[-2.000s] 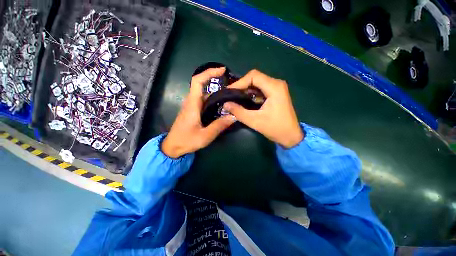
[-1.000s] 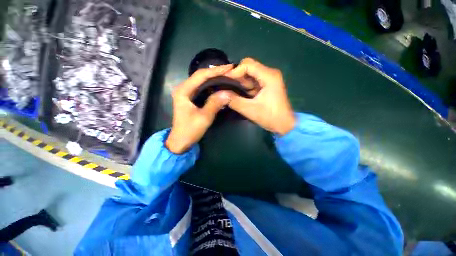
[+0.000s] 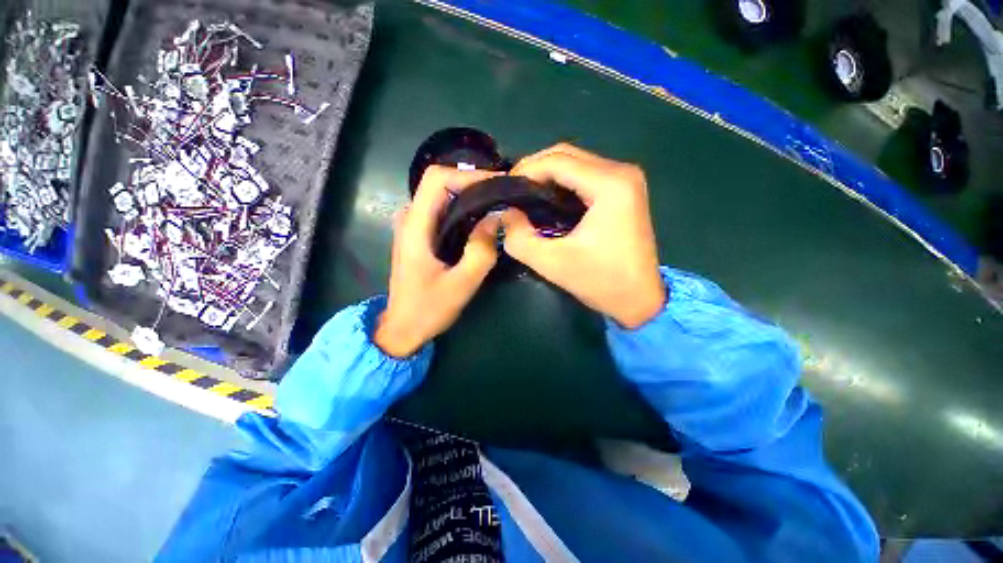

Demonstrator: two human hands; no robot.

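Observation:
A round black housing [image 3: 500, 196] is held on edge between both hands over the green bench. My left hand [image 3: 429, 253] grips its left side, with the thumb inside the lower opening. My right hand [image 3: 588, 225] grips its right side, with the thumb pressed in near the middle. A small bright spot shows between the thumbs; the rest of the inside is hidden by my fingers. A second black housing [image 3: 445, 148] lies on the bench just behind my left hand, partly covered by it.
A dark tray [image 3: 319, 132] of white wired boards [image 3: 204, 198] stands at the left, beside a blue bin [image 3: 44, 255] with more boards. Beyond the blue edge [image 3: 759, 138] lie several black housings [image 3: 858, 57] and a white curved piece [image 3: 973, 39] at the upper right.
The white board seen by my left fingers two seconds ago no longer shows. Both hands still hold the housing, now with its rim turned up and my thumbs close together inside.

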